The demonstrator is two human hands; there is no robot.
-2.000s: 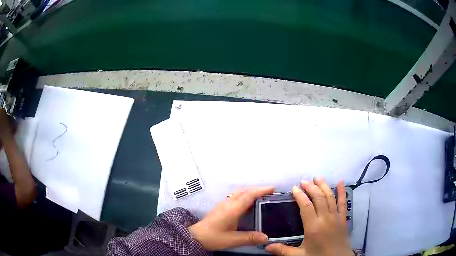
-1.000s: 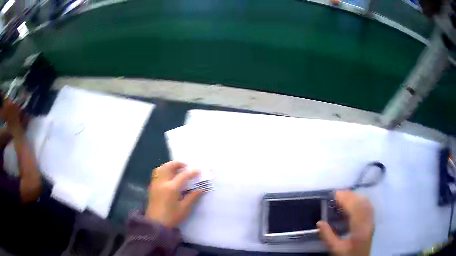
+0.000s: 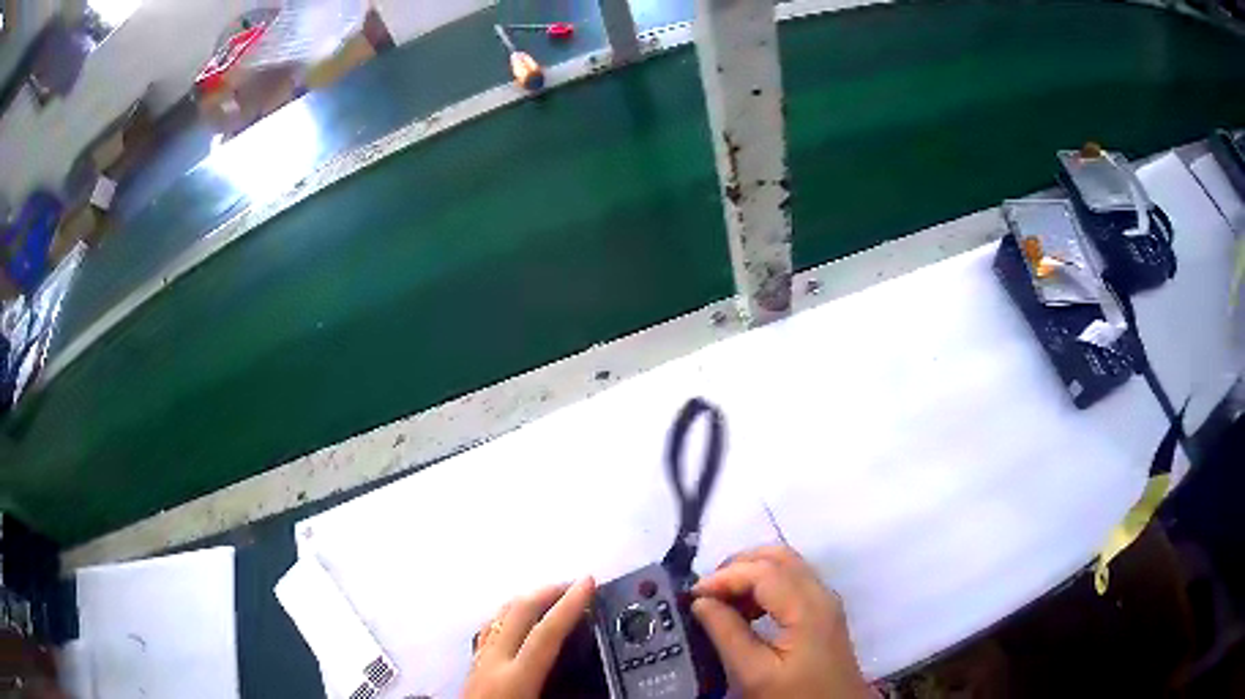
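A grey handheld player (image 3: 642,631) lies at the bottom centre, keypad end away from me, with a round control and small buttons facing up. Its lower part is cut off by the picture's edge. A black wrist strap (image 3: 695,471) loops up from its far end. My left hand (image 3: 530,642) holds the player's left side. My right hand (image 3: 778,625) has thumb and fingertips pinched at its right upper edge, near the strap's base; what the fingertips touch is too small to tell.
White paper (image 3: 847,410) covers the bench. Two part-built units (image 3: 1079,321) with silvery screen backs lie at the right. A barcode label sheet (image 3: 369,672) is at the lower left. A pale post (image 3: 748,164) stands by the green belt (image 3: 451,260). An orange-handled screwdriver (image 3: 524,71) lies beyond.
The view has swung right. The player has turned so its keypad end points away. My left hand has left the barcode sheet and holds the player; my right hand is now at its right edge.
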